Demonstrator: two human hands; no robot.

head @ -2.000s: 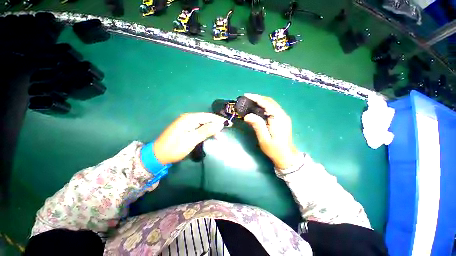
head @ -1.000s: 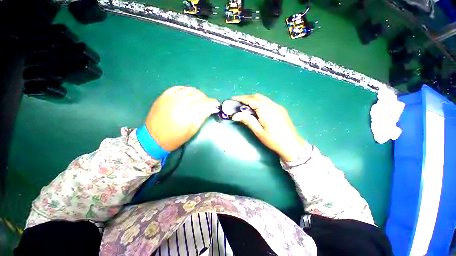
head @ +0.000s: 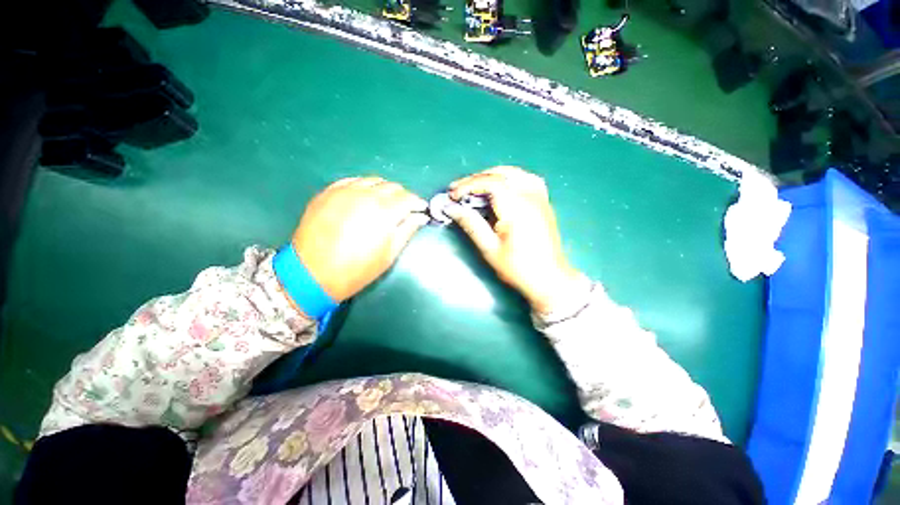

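Observation:
A small adapter housing [head: 441, 206], mostly hidden by my fingers, is held between my two hands over the green bench. It looks dark with a light, shiny face. My left hand [head: 357, 237] holds its left end with the fingertips, back of the hand up, a blue wrist strap at the wrist. My right hand [head: 513, 232] grips its right end between thumb and fingers. The circuit board inside and the cord cannot be made out.
Black housings [head: 118, 108] are stacked at the left. Circuit boards [head: 601, 50] lie on the green belt beyond the white-edged strip [head: 553, 97]. A crumpled white cloth [head: 755, 229] lies beside the blue tray [head: 789, 345] at the right.
The housing has turned in my hands, from its black textured side to a light, shiny face. My left hand has rolled over, back up. The view has shifted, with the belt now higher.

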